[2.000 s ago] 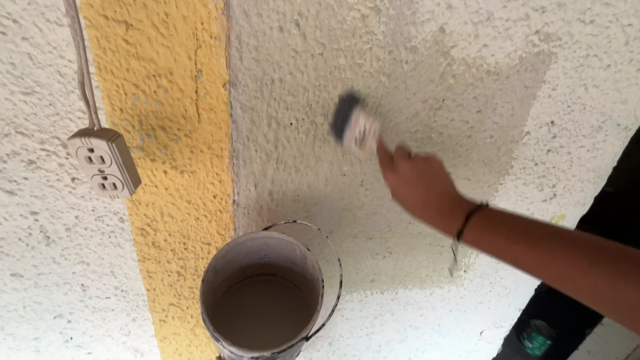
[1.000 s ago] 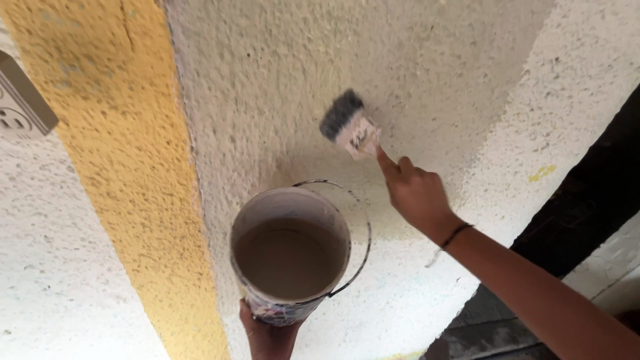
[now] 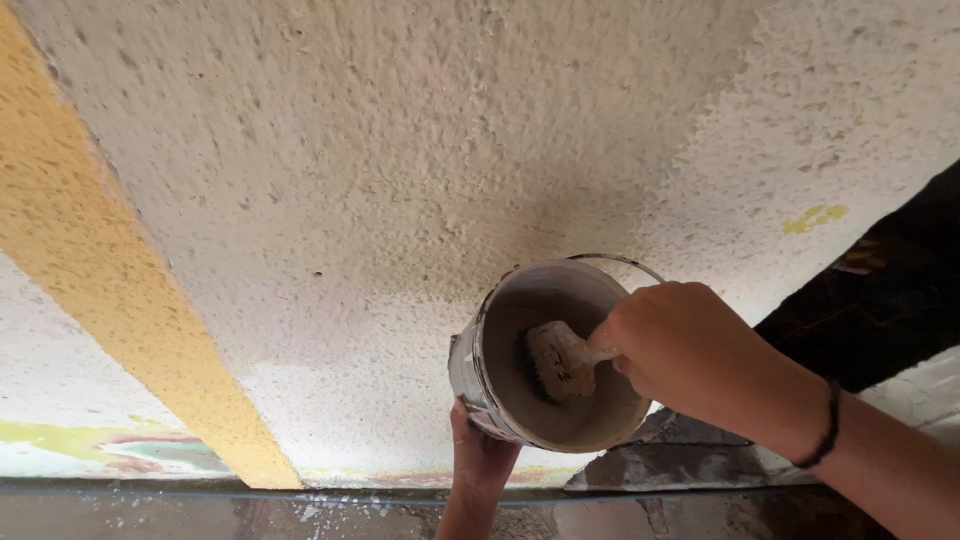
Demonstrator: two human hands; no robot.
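My right hand (image 3: 660, 345) grips the handle of a paint-smeared paintbrush (image 3: 559, 360), whose dark bristles are down inside a paint bucket (image 3: 487, 375). Whether the bristle tips touch the paint cannot be told. The bucket has a wire bail (image 3: 619, 259) resting at its far side, and its mouth tilts toward me. Below the bucket, my left hand (image 3: 480, 450) holds it by its lower side, with the fingers partly hidden. Behind them rises a rough textured wall (image 3: 420, 172), its upper part beige and its lower part whiter.
A yellow painted stripe (image 3: 150, 285) runs down the wall at the left. Along the bottom lies a floor (image 3: 337, 517) spattered with white drops. A dark opening (image 3: 877, 300) borders the wall at the right. Yellow-green paint (image 3: 814, 217) marks the wall near it.
The brush has gone from the wall into the bucket in my right hand. The view has swung, with the outlet box at the left gone from sight and more floor showing.
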